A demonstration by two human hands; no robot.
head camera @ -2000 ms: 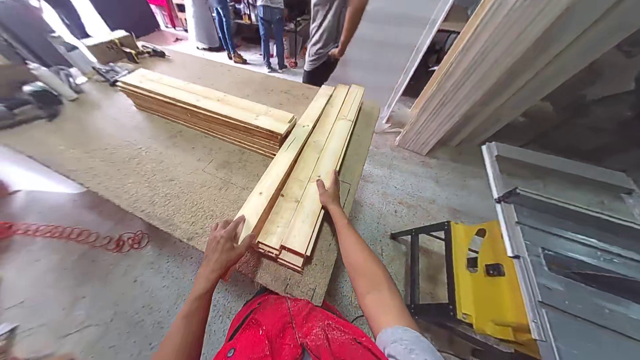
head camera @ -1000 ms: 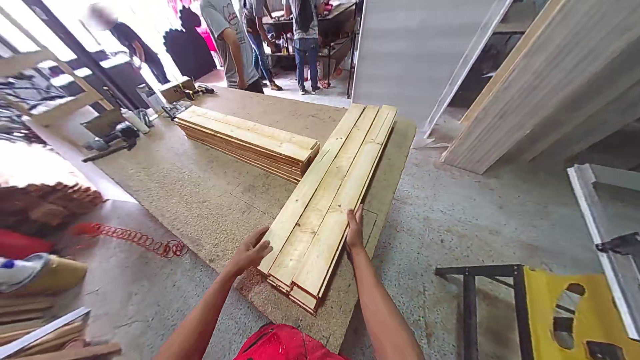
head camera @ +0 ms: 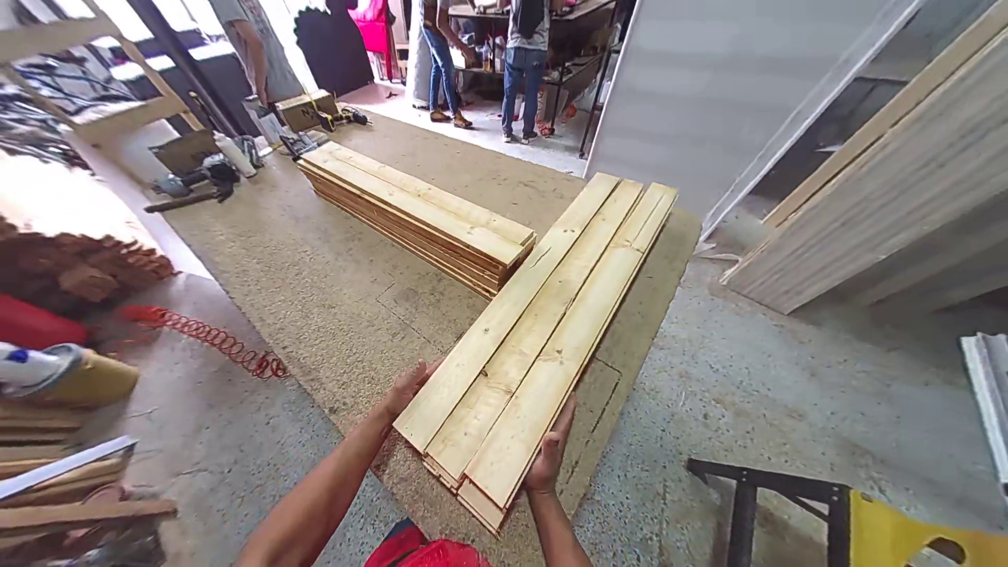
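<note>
A layered stack of pale wooden boards (head camera: 535, 339) lies lengthwise near me on the particleboard tabletop (head camera: 276, 236). Its near end is between my hands, and the board ends there are uneven. My left hand (head camera: 409, 390) presses the stack's left side; my right hand (head camera: 551, 453) grips its right side, with some fingers hidden against or under the boards. A second, neat stack of boards (head camera: 417, 213) lies crosswise behind it, its right end close to the first stack's left edge.
Power tools (head camera: 205, 177), a cardboard box (head camera: 307, 110) and a cordless drill (head camera: 346, 118) sit at the table's far left. A red coiled air hose (head camera: 213, 335) hangs left. Large panels (head camera: 874, 173) lean at right, a yellow and black stand (head camera: 890, 520) below. Several people stand beyond.
My hands stay at the near stack's sides. Its top boards, spread with a raised left board two seconds ago, now lie flatter side by side. The view has shifted.
</note>
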